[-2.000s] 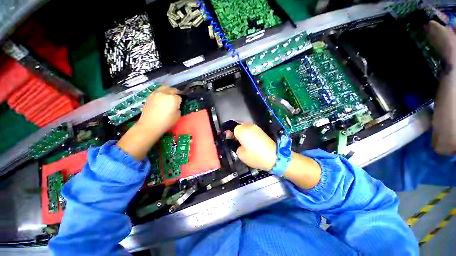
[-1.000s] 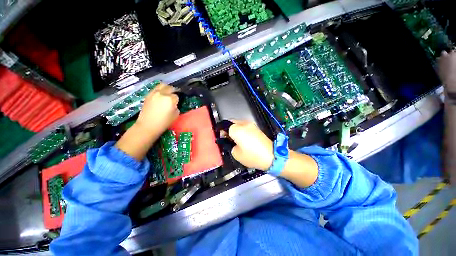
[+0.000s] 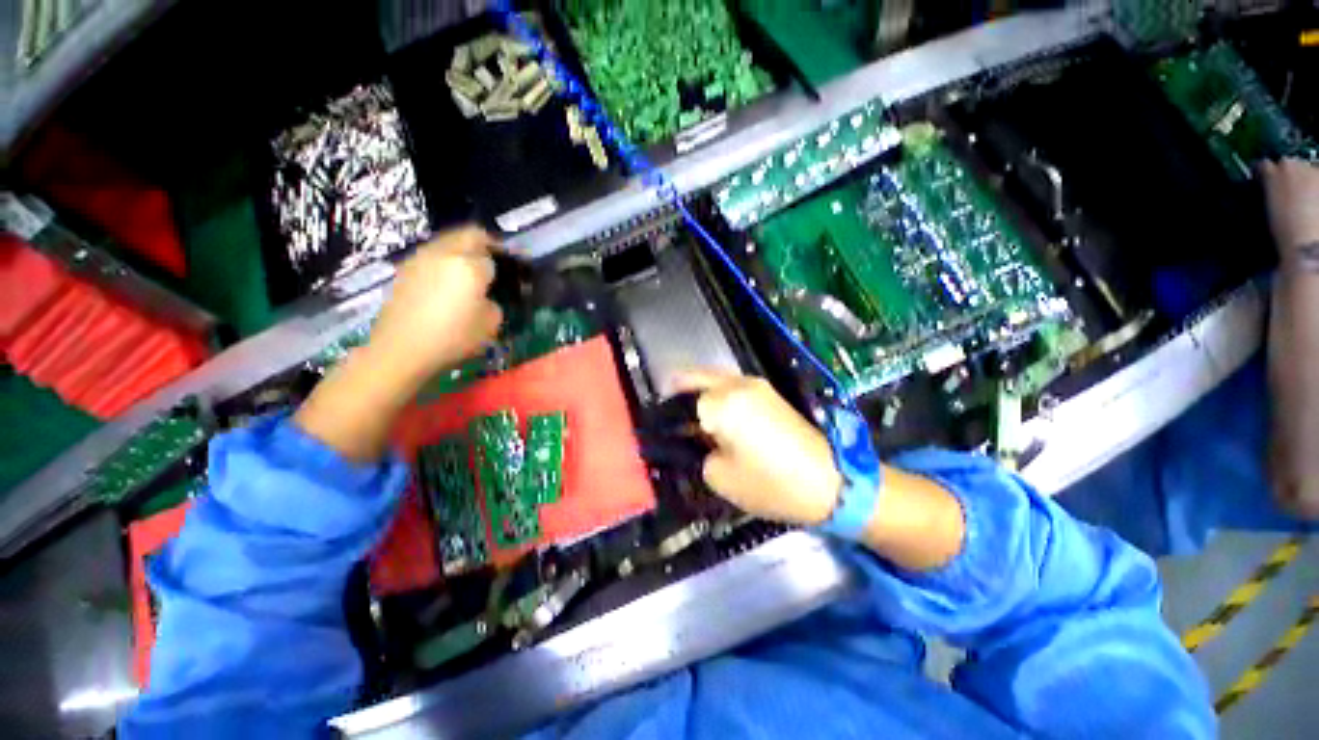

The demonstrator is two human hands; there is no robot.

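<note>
A red foam sheet (image 3: 600, 434) lies over the main circuit board in a black carrier fixture, with several narrow green daughter boards (image 3: 544, 460) on it. My left hand (image 3: 438, 304) is over the fixture's far side, fingers curled, fingertips dark and blurred. My right hand (image 3: 762, 445) is at the fixture's right edge beside the sheet, fingers bent around a dark area. Whether either hand holds anything is hidden. A light blue wrist strap (image 3: 854, 474) is on my right wrist, with a coiled blue cord.
An uncovered main circuit board (image 3: 904, 260) lies in a fixture to the right. Bins of silver parts (image 3: 347, 188), beige parts (image 3: 499, 78) and green parts (image 3: 666, 65) stand beyond the rail (image 3: 723, 593). Red sheets (image 3: 87, 318) are at left. Another person's arm (image 3: 1292, 347) is at far right.
My left hand has moved slightly left and up. The red sheet and its fixture appear a little lower, with more of the sheet uncovered at left. My right hand has shifted slightly right and down.
</note>
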